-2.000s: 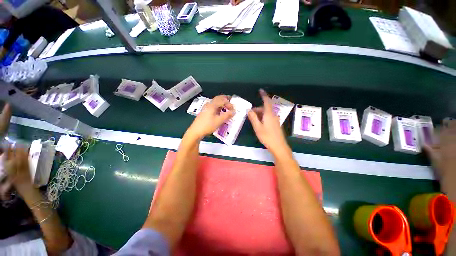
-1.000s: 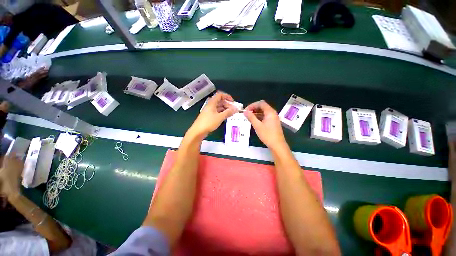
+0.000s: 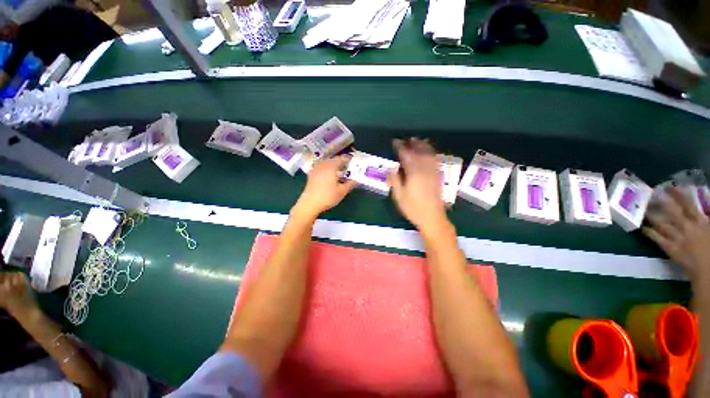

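A white retail box with a purple rectangle (image 3: 372, 172) lies sideways on the dark green belt between my hands. My left hand (image 3: 325, 185) has its fingers and thumb on the box's left end. My right hand (image 3: 419, 183) is blurred, with its fingers raised and its thumb by the box's right end. Another retail box (image 3: 450, 180) stands just right of my right hand and is partly hidden by it. Boxes with splayed flaps, one of them here (image 3: 282, 148), lie to the left. A row of closed-looking boxes (image 3: 535, 194) runs to the right.
A pink mat (image 3: 362, 319) lies under my forearms. Orange tape dispensers (image 3: 603, 354) stand at right. Tangled pale loops (image 3: 101, 268) and white boxes (image 3: 56, 253) are at left. A neighbour's hand (image 3: 679, 229) reaches in at right, another person's arm at left. A metal rail (image 3: 374, 235) edges the belt.
The box held upright between my hands a second ago is gone from there; a sideways box is there now. My right hand has shifted right. Boxes on the belt have moved right, and a neighbour's hand has entered at right.
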